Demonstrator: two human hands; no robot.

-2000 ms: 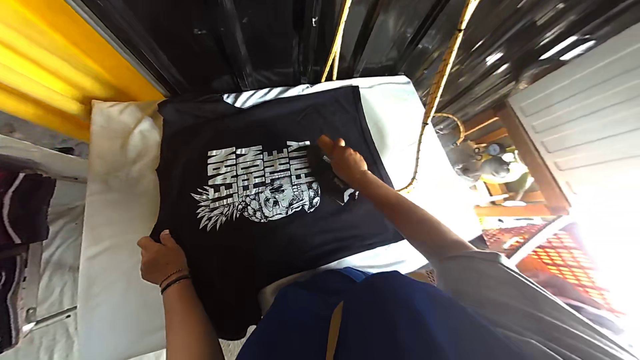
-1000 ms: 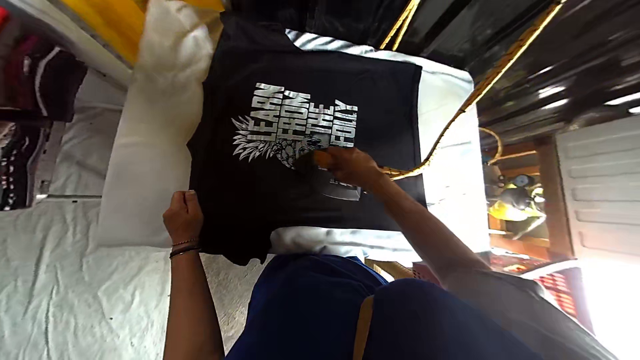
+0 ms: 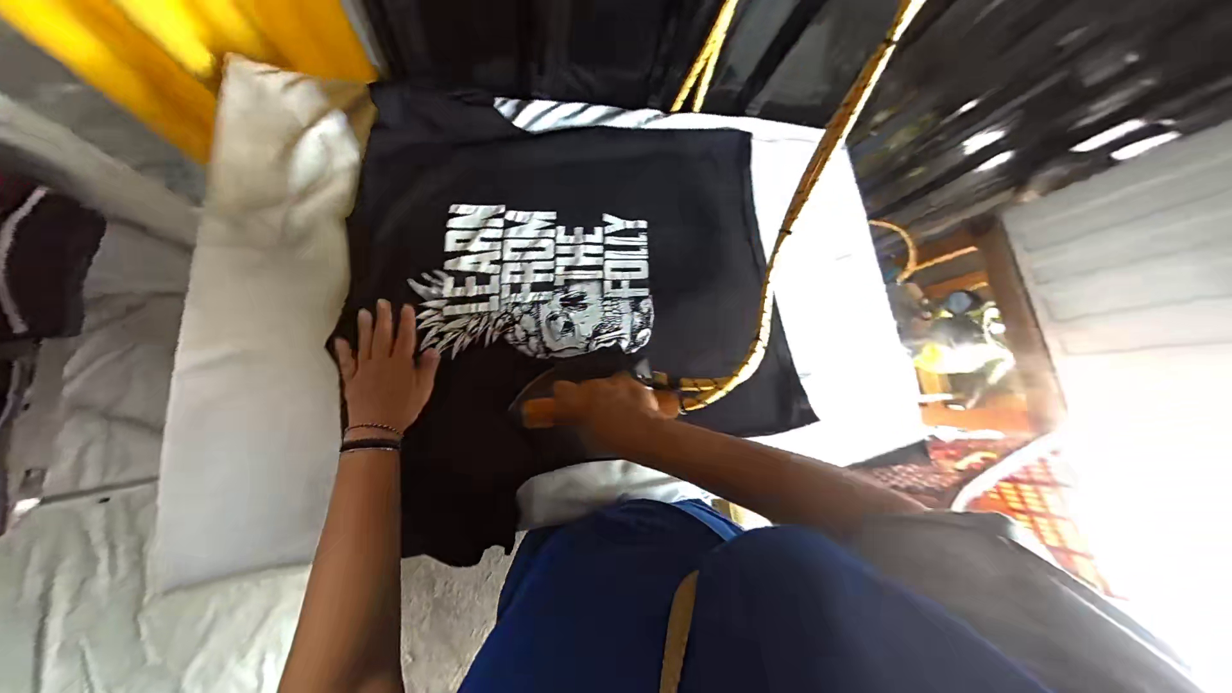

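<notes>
A black T-shirt [image 3: 674, 183] with a white printed skull and lettering lies spread on a white padded cloth [image 3: 260, 385]. My right hand [image 3: 611, 409] grips the orange handle of a clothes iron [image 3: 539, 409], which rests on the shirt just below the print; most of its body is dark and hard to make out. A yellow-and-black cord [image 3: 799, 207] runs from the rear of the iron up past the top of the view. My left hand [image 3: 388, 366] lies flat with fingers spread on the shirt's left edge, left of the print.
Dark folded garments [image 3: 53, 265] lie at the far left. Yellow material [image 3: 173, 48] and dark corrugated sheeting border the far side. To the right stand a wooden shelf [image 3: 991, 356] with objects on it, an orange-red crate [image 3: 1039, 520] and a white panel [image 3: 1136, 250].
My left hand has gone from the shirt's near left edge to lying flat beside the print, fingers spread. My right hand has moved the iron off the print to the fabric below it.
</notes>
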